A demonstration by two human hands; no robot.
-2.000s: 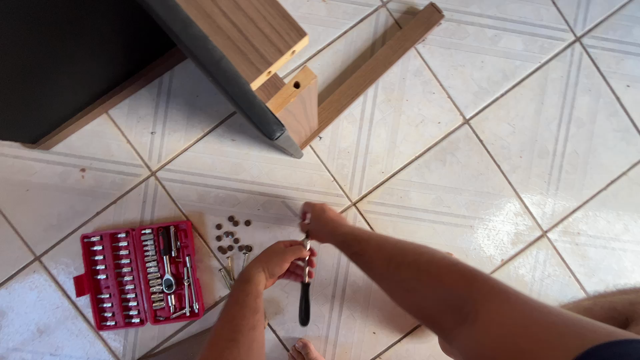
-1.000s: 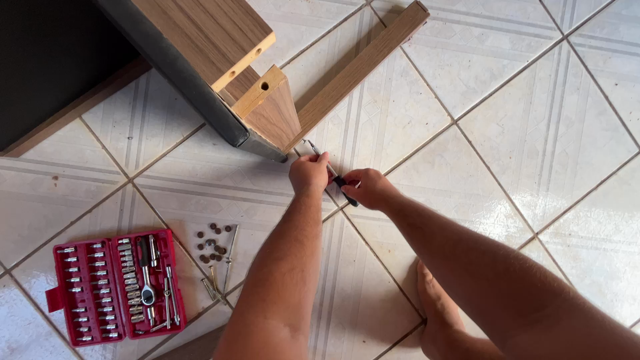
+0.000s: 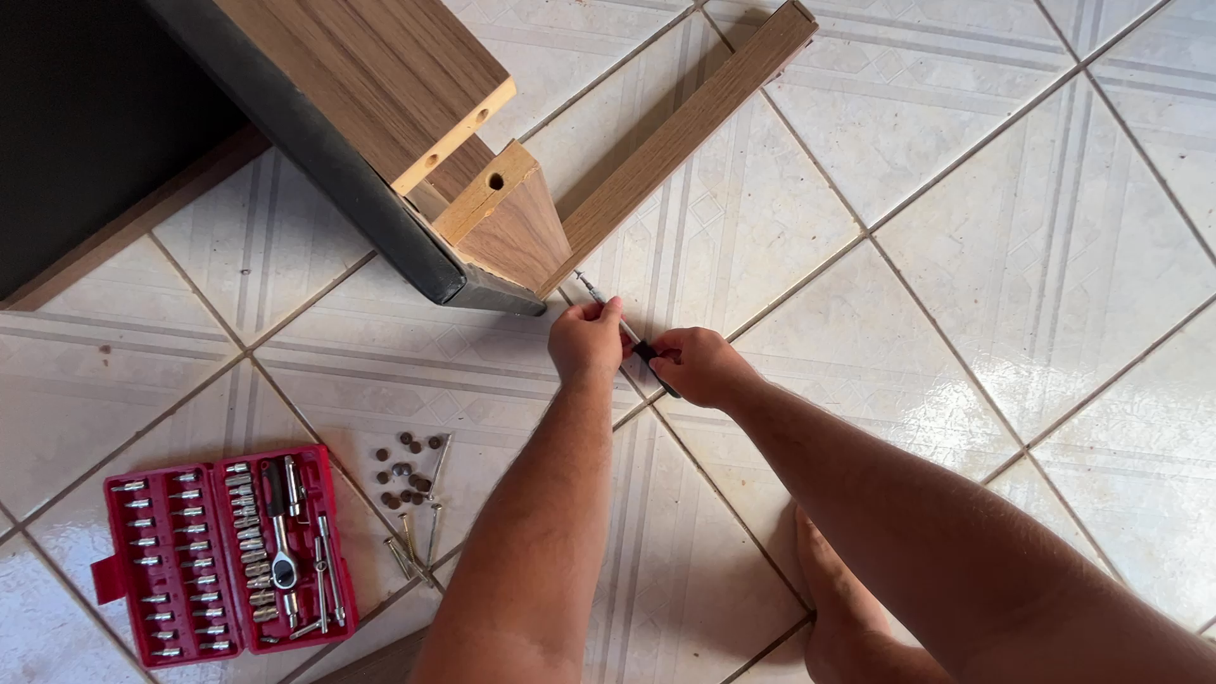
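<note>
My right hand (image 3: 701,366) grips the black handle of a screwdriver (image 3: 643,350). My left hand (image 3: 587,340) holds its metal shaft near the front, thumb and fingers around it. The tip, with what looks like a screw, lies close to the lower end of a long narrow wooden board (image 3: 693,138). Beside that end, a wooden end piece with a drilled hole (image 3: 518,204) meets the dark-edged panel (image 3: 342,180) of a piece of furniture. A wider wood-grain board (image 3: 380,76) with two holes in its edge lies above it.
An open red socket and bit set (image 3: 340,570) with a ratchet lies on the tiled floor at lower left. Beside it are several brown caps (image 3: 383,454) and long screws (image 3: 441,465). My bare foot (image 3: 841,579) rests at lower right, and another board (image 3: 375,660) shows at the bottom edge.
Both hands have moved with the screwdriver from beside the brown caps to the lower end of the narrow board. The handle, earlier pointing down, now lies in my right hand.
</note>
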